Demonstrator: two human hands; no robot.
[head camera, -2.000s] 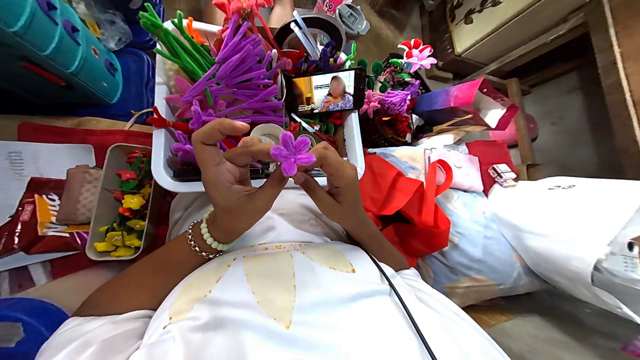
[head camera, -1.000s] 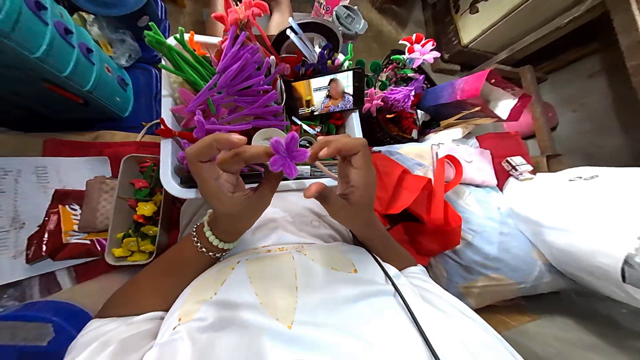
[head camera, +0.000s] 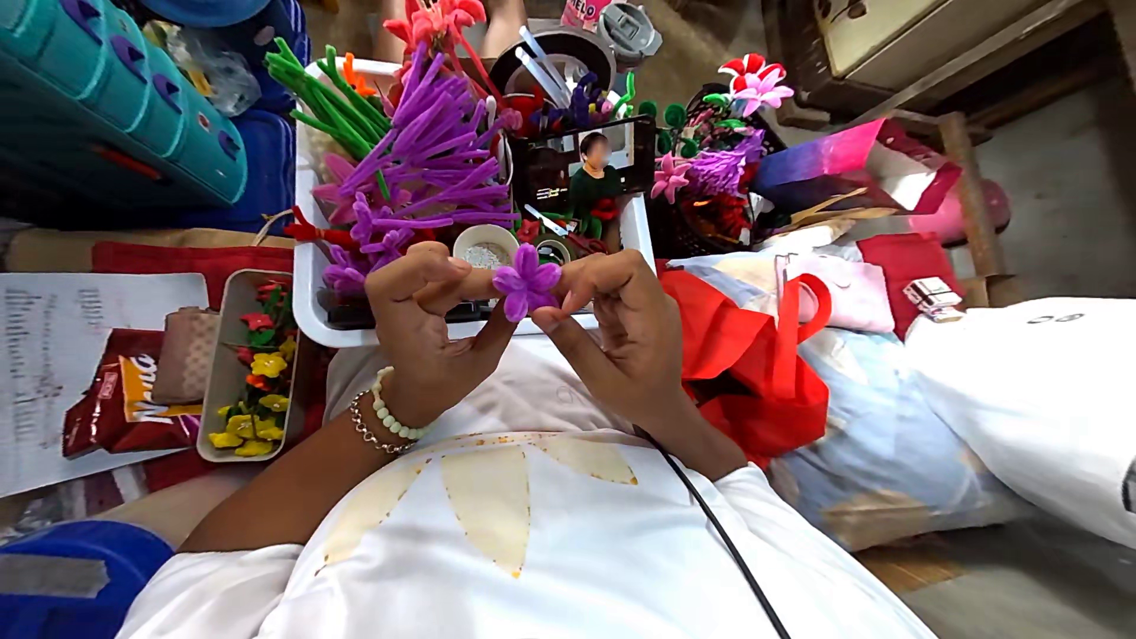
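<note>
A purple pipe-cleaner flower (head camera: 527, 282) is pinched between the fingertips of my left hand (head camera: 435, 324) and my right hand (head camera: 621, 324), its petals facing up. Both hands are just over the near rim of a white plastic tray (head camera: 311, 302). In the tray, purple pipe-cleaner stems (head camera: 444, 151) lie at the left with green ones (head camera: 333, 106) beyond them. A phone (head camera: 581, 164) leans at the tray's right, its screen lit. A small round container (head camera: 485, 247) is right behind my left fingers. The flower's back is hidden.
Left of the tray, a narrow box (head camera: 213, 399) holds small red and yellow flowers, beside a maroon snack packet (head camera: 106, 426) on paper. A red fabric bag (head camera: 754, 373) lies at my right. Behind it is a dark basket (head camera: 701, 226) of pipe-cleaner flowers. A black cable (head camera: 710, 515) crosses my shirt.
A second ago my right fingers were apart, a little right of the flower; now they touch it. The flower has turned somewhat, and the picture on the phone is different.
</note>
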